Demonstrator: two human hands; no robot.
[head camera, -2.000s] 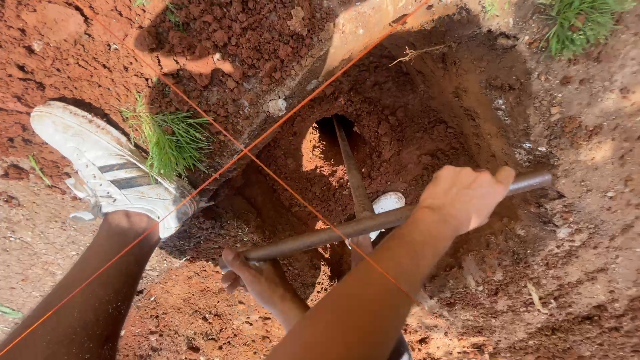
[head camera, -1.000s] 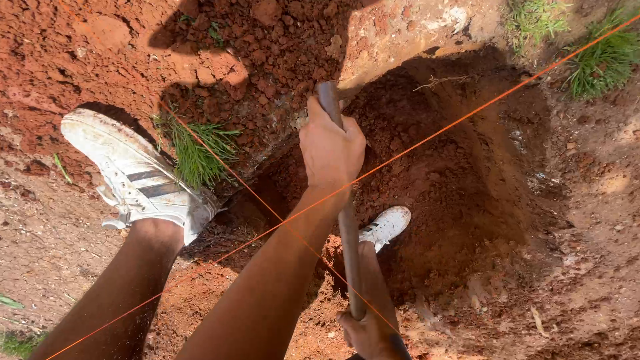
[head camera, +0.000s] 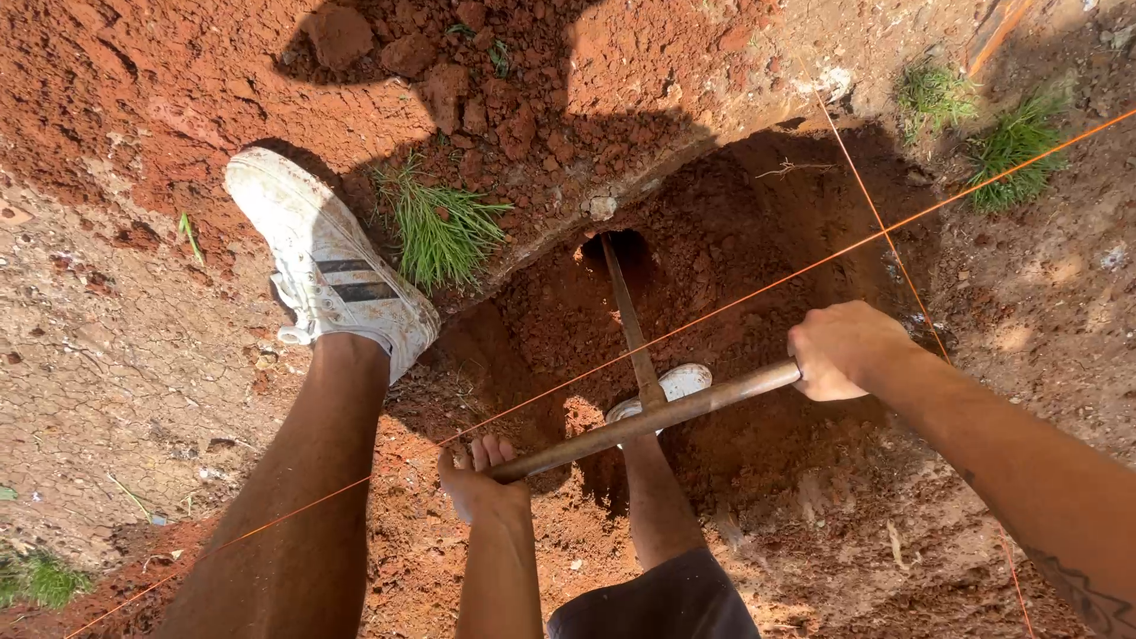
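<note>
A hand auger's T-shaped handle (head camera: 612, 433) slants across the pit, higher at its right end. My right hand (head camera: 839, 351) is closed around that right end. At the lower left end, my left hand (head camera: 484, 479) has its fingers curled against the bar, partly open. From the middle of the bar the metal shaft (head camera: 632, 324) runs down into a dark round hole (head camera: 628, 251) in the red soil. The shaft's lower end is hidden in the hole.
My white shoe (head camera: 333, 266) stands on the pit's edge beside a grass tuft (head camera: 441, 226); the other shoe (head camera: 685, 382) is down in the pit. Orange string lines (head camera: 754, 302) cross above the pit. Loose red clods (head camera: 337, 35) lie at the top.
The handle has turned from nearly upright in the view to a slant across it. My right hand has moved from the pit's upper edge to the right side.
</note>
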